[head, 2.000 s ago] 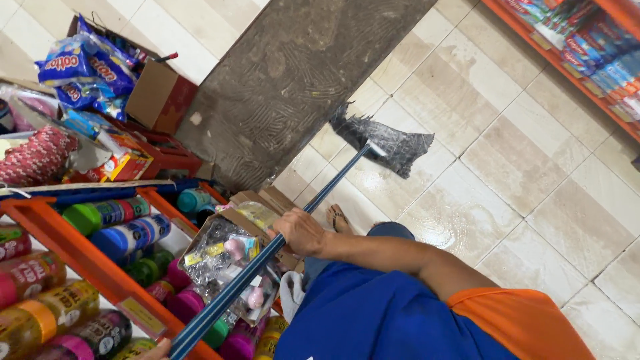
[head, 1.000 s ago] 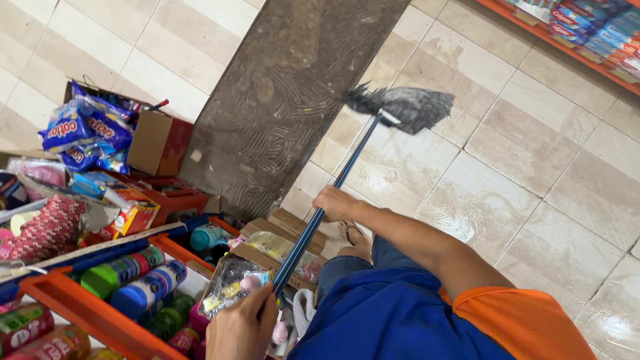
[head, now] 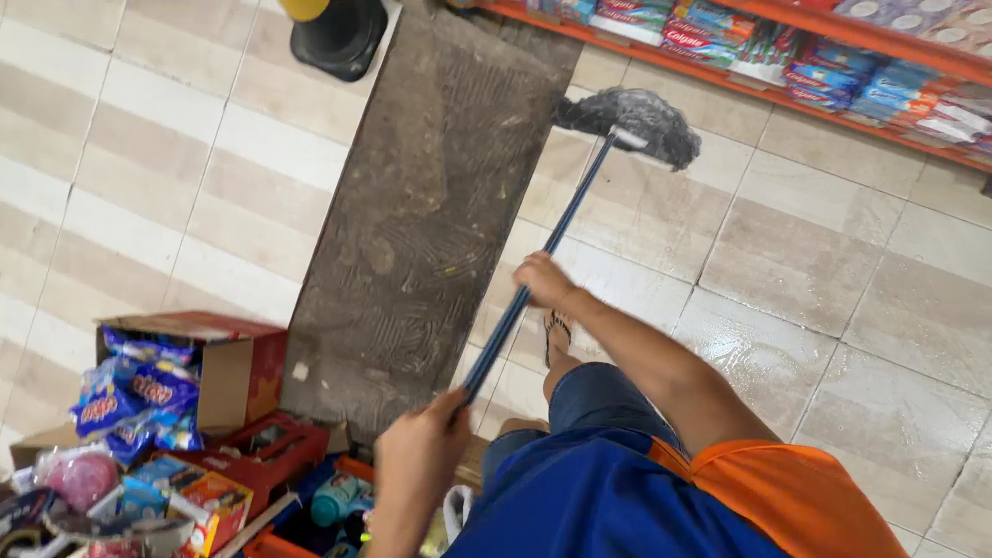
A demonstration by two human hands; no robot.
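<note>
My left hand [head: 426, 446] is closed around the upper end of a blue mop handle [head: 508, 325]. Farther down the same handle my right hand [head: 545, 280] grips it, with the arm stretched forward. The handle slants away to a grey mop head [head: 639, 124], spread on the tile floor beside the edge of a bare, untiled strip [head: 411, 232]. Wet, shiny patches show on the tiles [head: 744, 341] to the right. My foot in a sandal [head: 556, 337] stands just below my right hand.
An orange shelf [head: 775, 93] with toothpaste boxes runs along the top right. A black cone base with yellow [head: 341, 39] stands at the top. At the lower left are an open carton [head: 263, 372] with blue packets [head: 143, 391], a red crate [head: 271, 457] and shelved bottles [head: 333, 500].
The mop head has moved forward along the strip's edge, nearer the orange shelf. Both hands stay on the handle. The view has shifted, and the cone base now shows.
</note>
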